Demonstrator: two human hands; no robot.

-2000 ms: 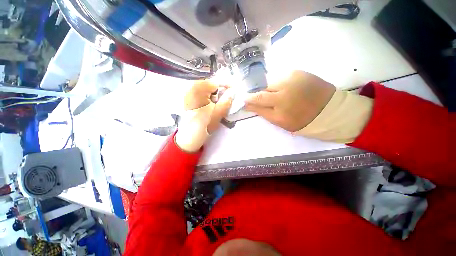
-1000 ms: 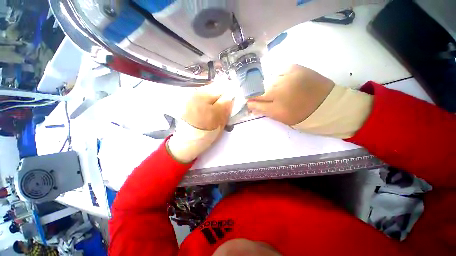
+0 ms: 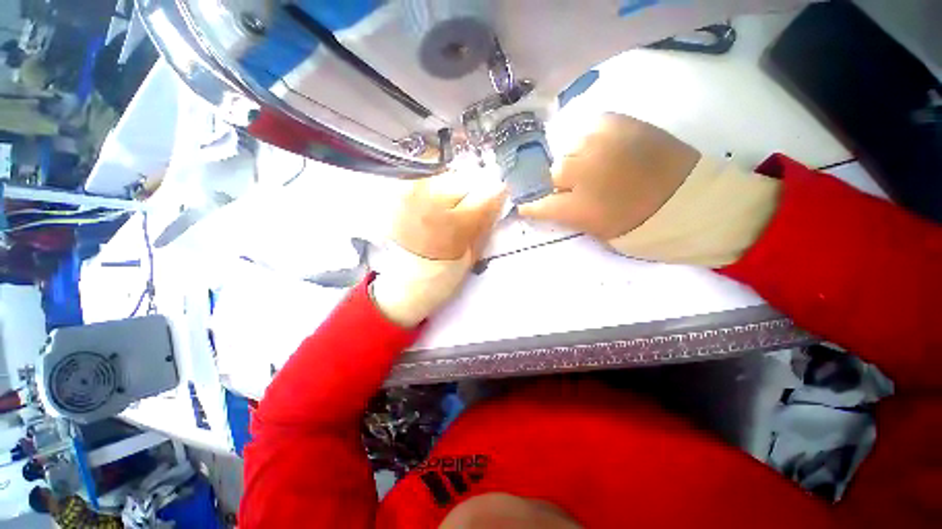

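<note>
The white sewing machine head (image 3: 362,52) fills the top of the view. A grey cylindrical attachment (image 3: 524,165) stands beside the brightly lit needle area. My left hand (image 3: 444,217) lies just left of the attachment, with the fingers bent together at a small pale fabric piece (image 3: 504,205). My right hand (image 3: 615,178) lies flat to the right of the attachment, its fingertips at the same piece. Glare and the fingers hide most of the fabric and the needle.
A black smartphone (image 3: 862,98) lies at the upper right. Dark thread snips (image 3: 697,39) lie behind my right hand. A measuring tape (image 3: 620,346) runs along the near table edge. Pale fabric (image 3: 279,243) lies at table left. A grey motor unit (image 3: 108,367) stands farther left.
The pale piece between my hands shows less than before. My left fingers have moved closer to the grey attachment, and my right hand has shifted slightly. The whole view has tilted a little.
</note>
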